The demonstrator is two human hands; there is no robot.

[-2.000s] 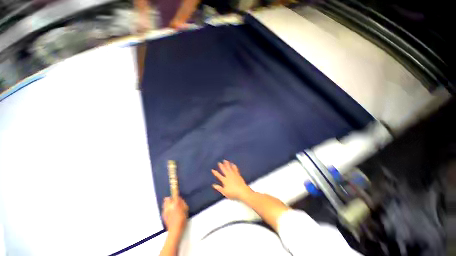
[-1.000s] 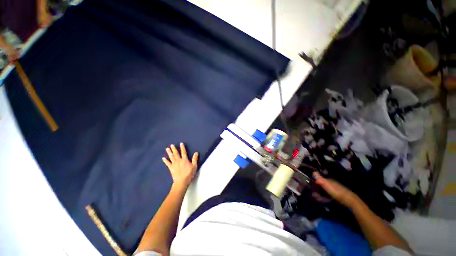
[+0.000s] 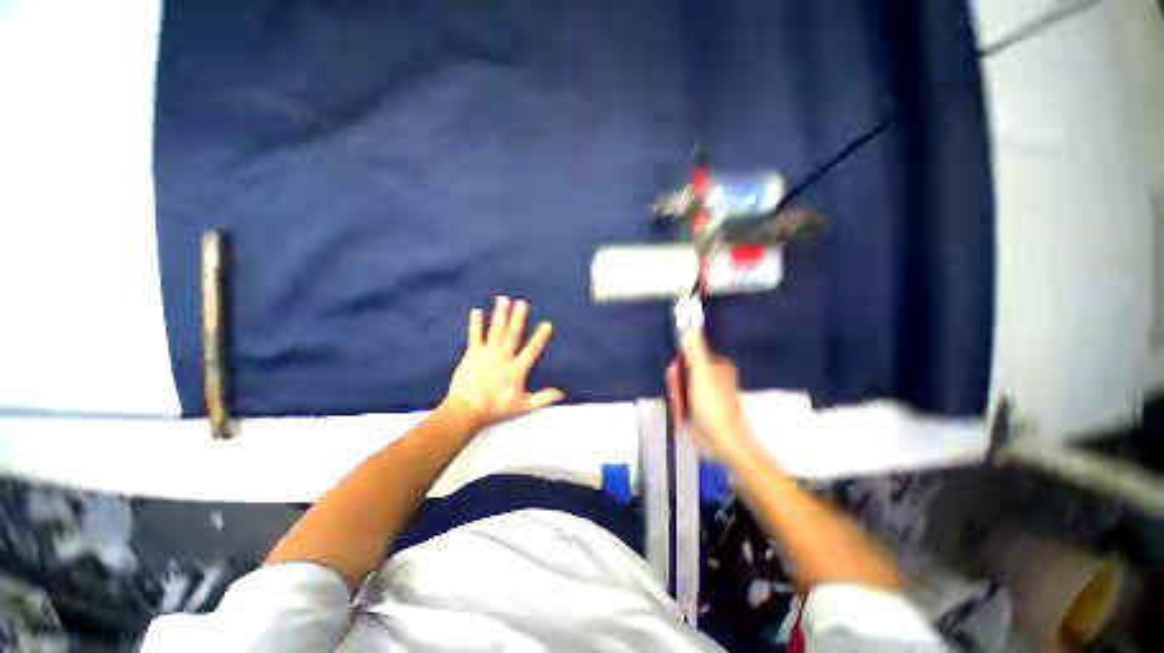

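Dark navy fabric (image 3: 383,166) lies spread on the white table, with slight wrinkles. My left hand (image 3: 498,370) rests flat near its front edge with fingers spread, holding nothing. My right hand (image 3: 702,383) grips the handle end of the end cutter (image 3: 708,230), a blurred unit with white, blue and red parts and a pale cylinder, over the cloth. The guide rail (image 3: 657,491) sticks out over the near edge, between small blue pieces; its part over the cloth is not visible. A short narrow bar (image 3: 213,332) lies at the near left cloth edge.
A dark cord (image 3: 836,163) runs up and right from the cutter. White table surface (image 3: 77,230) shows left of the cloth and at the right (image 3: 1072,255). Fabric scraps (image 3: 881,510) lie on the floor below the near edge. A yellowish object (image 3: 1091,600) is at lower right.
The cutter has moved from the rail end beyond the table edge to over the cloth, with my right hand on it. My left hand stays flat on the cloth. The view has turned and shifted.
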